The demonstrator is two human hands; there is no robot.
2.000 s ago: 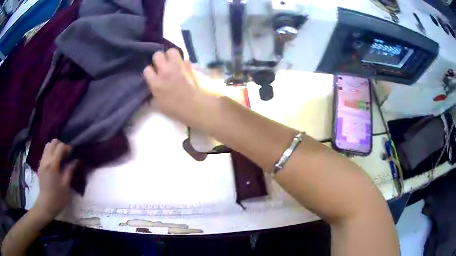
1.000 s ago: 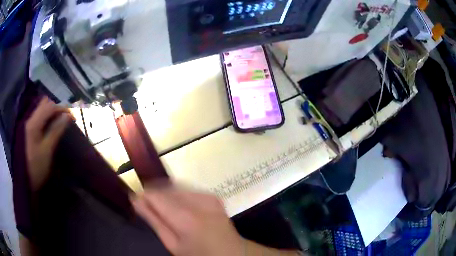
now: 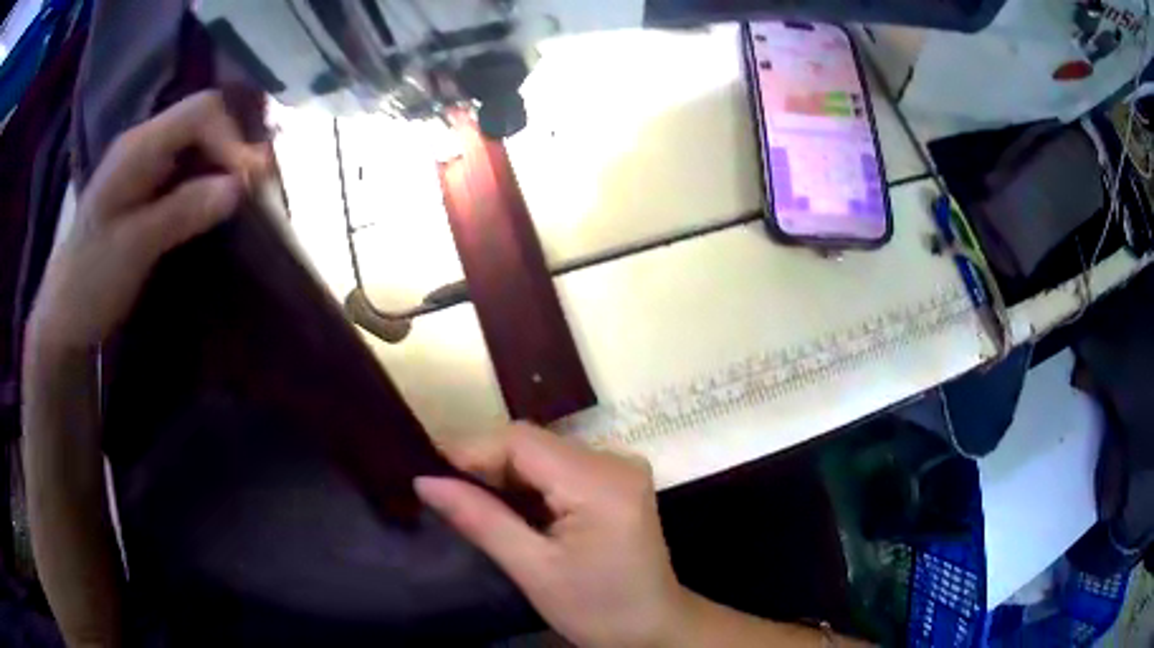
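Observation:
A maroon strip (image 3: 516,285) lies on the cream machine bed (image 3: 633,165), its upper end at the brightly lit presser foot area (image 3: 449,117). A large dark maroon garment panel (image 3: 253,380), with a grey side, lies left of the strip. My left hand (image 3: 158,209) grips the panel's upper edge, left of the needle area. My right hand (image 3: 563,525) pinches the panel's lower edge between thumb and fingers, just below the strip's lower end. The needle itself is lost in the glare.
A smartphone (image 3: 820,139) with a pink-purple screen lies right of the needle. A slim yellow-blue tool (image 3: 968,260) and dark cut pieces (image 3: 1044,203) are at the right. A printed ruler (image 3: 759,357) runs along the front edge. A white sheet (image 3: 1040,475) and blue basket (image 3: 947,585) are below right.
The view has swung right, then partly back. The panel now lies stretched beside the strip between my hands. My right hand has gone from the panel's top to its lower edge, my left to its upper edge.

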